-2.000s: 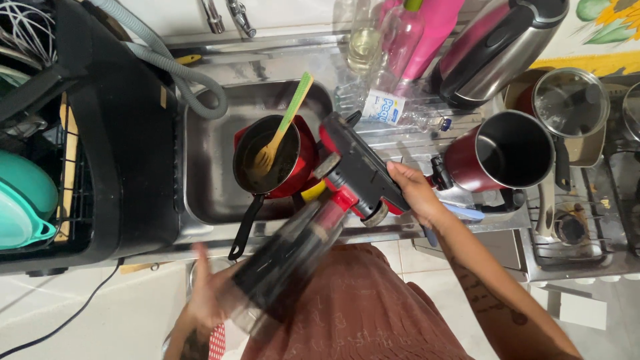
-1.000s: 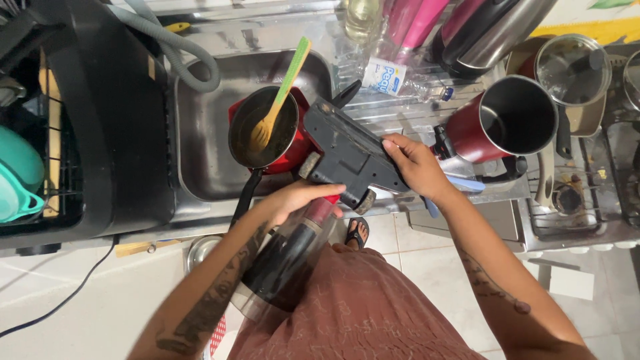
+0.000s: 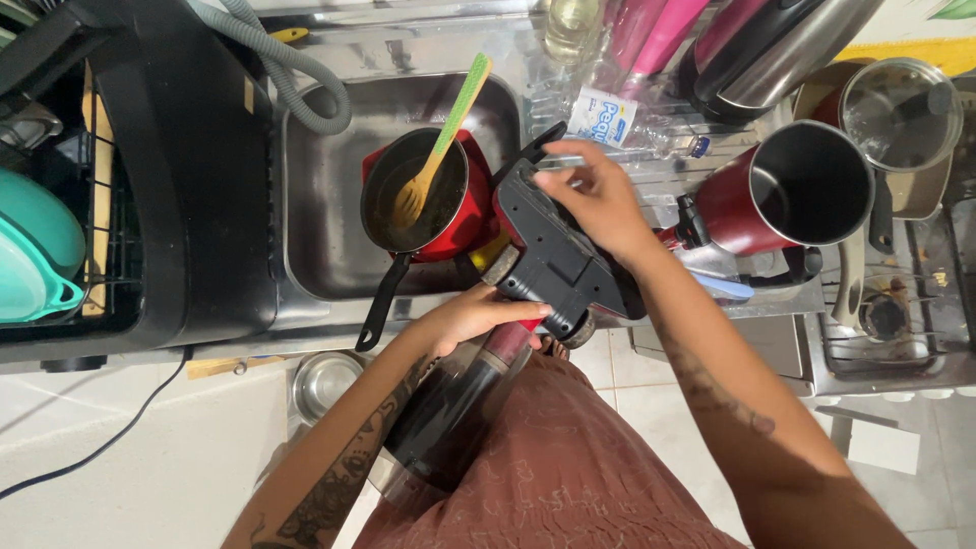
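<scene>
My left hand (image 3: 473, 316) grips the neck of a black and red vacuum cleaner head (image 3: 557, 263), whose underside and small wheels face up. Below the neck, its clear and dark body (image 3: 457, 412) rests against my brown skirt. My right hand (image 3: 591, 191) is at the upper edge of the head, its thumb and index finger apart; whether it touches the head is unclear. Just left of the head, a black pan (image 3: 385, 179) with a green-handled wooden fork (image 3: 457, 114) sits on a red pot (image 3: 457, 236) in the steel sink (image 3: 320, 252).
A black dish rack (image 3: 206, 183) stands left of the sink, with a grey corrugated hose (image 3: 305, 99) near it. On the right are a plastic bottle (image 3: 656, 141), an electric kettle (image 3: 762, 61), a dark red pot (image 3: 732, 191), a glass lid (image 3: 900, 114) and a stove (image 3: 915, 320).
My left hand, off the vacuum neck two seconds ago, has taken hold of it. My right hand has moved from the head's right end to its upper edge, and its fingers have spread.
</scene>
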